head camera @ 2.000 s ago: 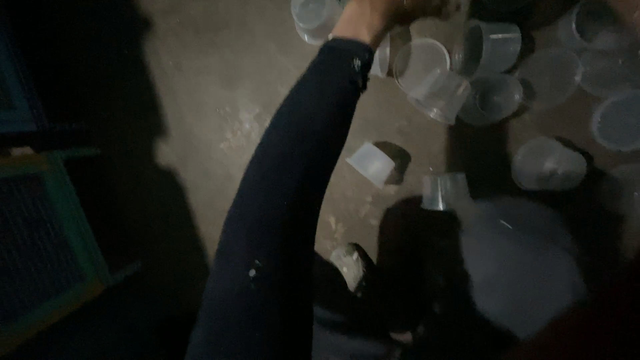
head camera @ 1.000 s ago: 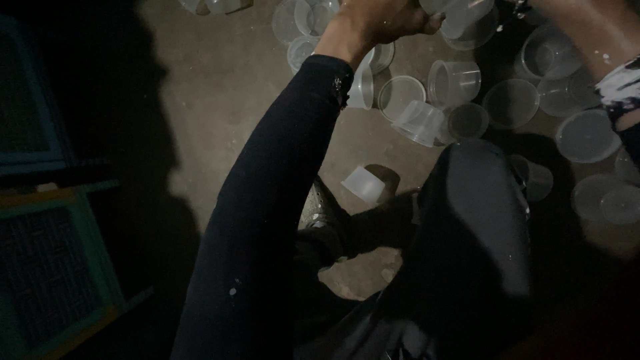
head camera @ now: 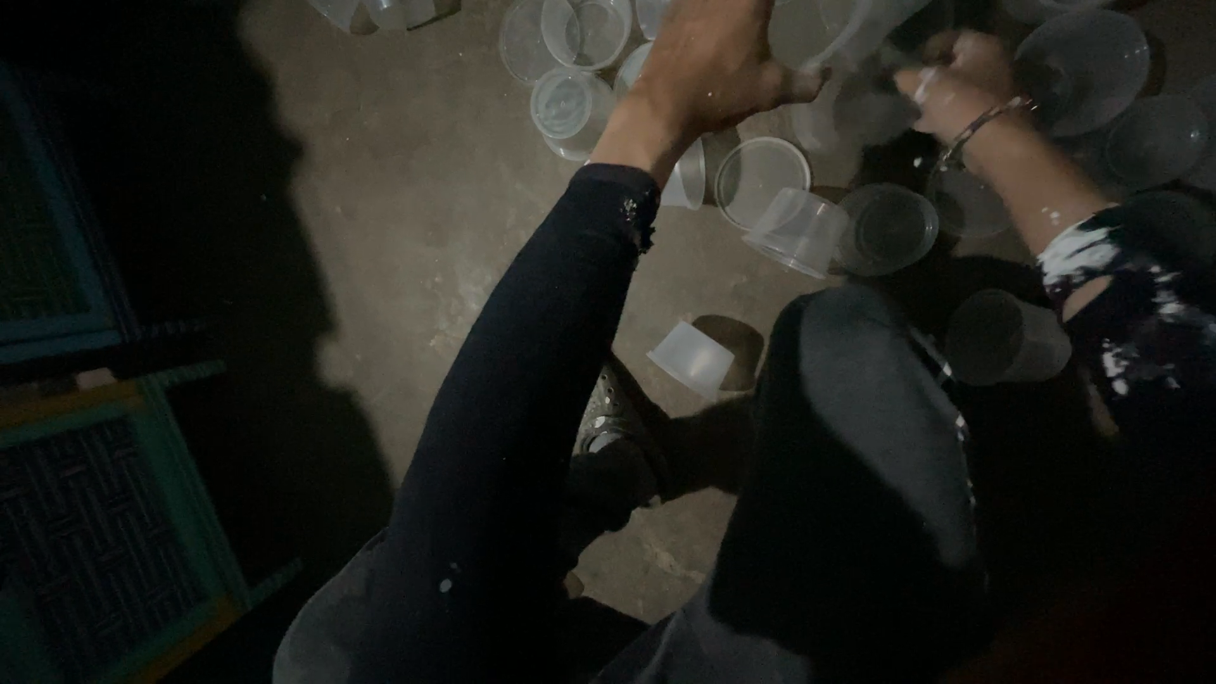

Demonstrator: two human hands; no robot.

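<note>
Near the top centre, my left hand [head camera: 712, 71] reaches out from a dark sleeve, its thumb against or just beside the rim of a clear plastic tub [head camera: 845, 33]. Its other fingers are hidden or cut off by the upper edge. On the other side of that tub is my right hand [head camera: 964, 90], blurred, with a bracelet at the wrist; whether it grips anything is unclear. Below the hands lie a round clear rim or lid [head camera: 763, 182], a tipped tub [head camera: 800, 231] and another round tub [head camera: 888, 228].
Several more clear tubs [head camera: 586, 33] lie on the concrete floor [head camera: 380, 171]. A small whitish tub [head camera: 693, 359] rests near my shoe [head camera: 613, 408], and another tub [head camera: 1007, 337] lies right of my knee. Wooden frames with woven panels [head camera: 85, 513] stand at the left.
My right hand, out of view two seconds ago and mostly cut off one second ago, now shows beside the tub near my left hand. The view has shifted, showing more of my legs than at first.
</note>
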